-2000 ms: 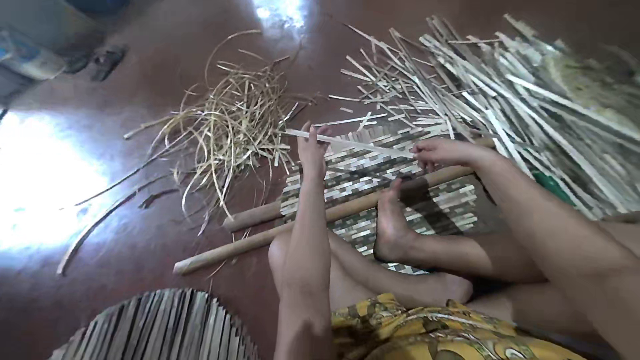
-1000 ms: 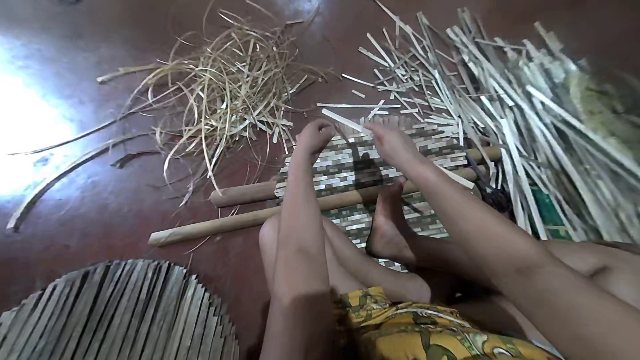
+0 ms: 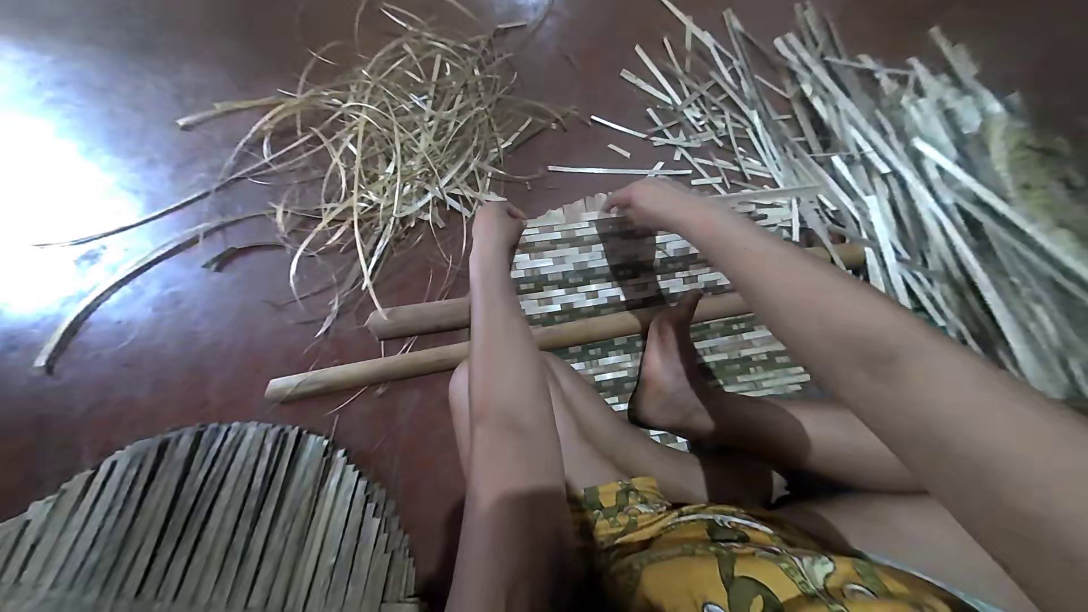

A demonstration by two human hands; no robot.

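A woven mat of flat bamboo or similar strips (image 3: 569, 272) lies in front of my legs. My left hand (image 3: 500, 223) is at its upper left edge, fingers curled; what they grip is hidden. At the far edge, my right hand (image 3: 650, 202) has its fingertips close together near the upright strip ends; whether a strip is between them is unclear. A pale strip (image 3: 769, 195) lies just right of that hand. Two round wooden poles, a front one (image 3: 374, 375) and a rear one (image 3: 421, 317), cross the mat, and my bare foot (image 3: 671, 374) rests by the front pole.
A tangle of thin curly shavings (image 3: 408, 127) lies on the red floor at the upper left. Many loose flat strips (image 3: 901, 178) are heaped at the right. A rounded slatted piece (image 3: 212, 518) sits at the lower left. Long curved strips (image 3: 127, 280) lie at the far left.
The pale strip held between my hands two seconds ago is no longer seen stretched between them. My hands have come to the mat's far edge, farther apart than one second ago.
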